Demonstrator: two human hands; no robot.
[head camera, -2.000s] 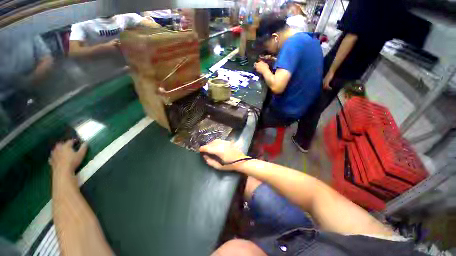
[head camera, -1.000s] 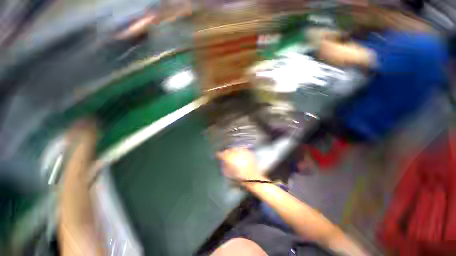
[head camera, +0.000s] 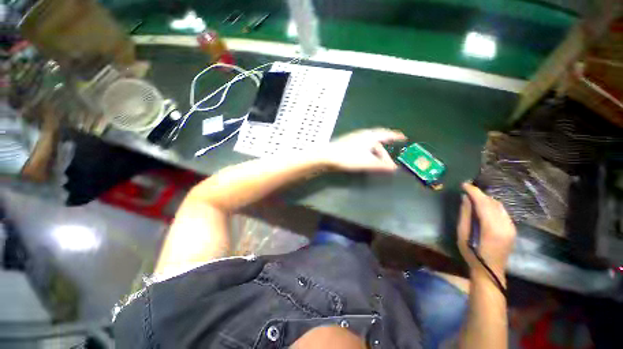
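Note:
A small green circuit board (head camera: 422, 163) with a pale central square lies tilted on the dark green bench top. My left hand (head camera: 365, 151) is at the board's left edge, thumb and forefinger apart; I see no clear grip on it. My right hand (head camera: 488, 228) is closed around a dark soldering iron (head camera: 474, 232), to the right of and below the board, its black cord running down past my wrist. The iron's tip is too blurred to make out and shows no contact with the board.
A white sheet (head camera: 316, 102) with rows of dark parts bears a black slab (head camera: 270, 97). White cables (head camera: 220, 87) and a round fan (head camera: 133, 103) are left. The solder-covered pad (head camera: 526, 180) is right. The green conveyor (head camera: 403, 31) runs beyond a pale rail.
The view has swung left, showing the white sheet and cables. My left hand has gone from the conveyor side to the circuit board on the bench. My right hand still holds the iron.

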